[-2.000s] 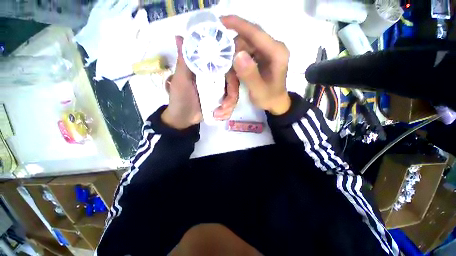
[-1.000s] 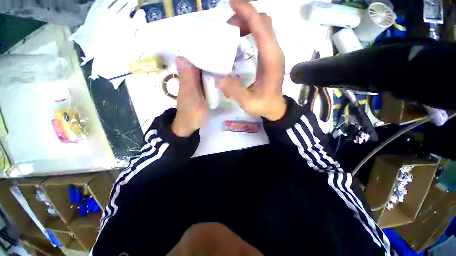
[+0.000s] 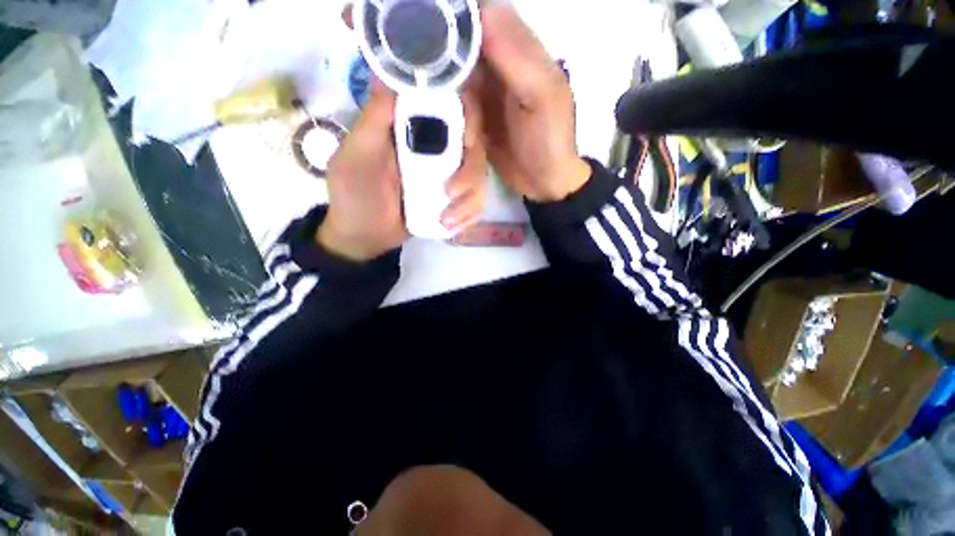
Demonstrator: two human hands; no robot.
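A white handheld fan (image 3: 427,188) is held upright in front of me, its round head at the top edge of the view. A ring of openings surrounds a grey centre on the head. A small glossy black panel (image 3: 427,135) sits on the handle. My left hand (image 3: 361,188) holds the handle from the left. My right hand (image 3: 529,115) is at the right side of the head and handle, with fingertips on the handle's lower right. The backs of the fan and some fingers are hidden.
A brown ring (image 3: 318,144) and a yellow-handled tool (image 3: 254,102) lie left on the white sheet. A pink-red piece (image 3: 490,235) lies near its front edge. Pliers (image 3: 658,173) and a black arm (image 3: 775,94) are at right. Cardboard bins (image 3: 827,393) stand below.
The fan now shows its black panel side instead of the spoked side. It was tilted and turned between the hands one second ago. The whole view has shifted slightly.
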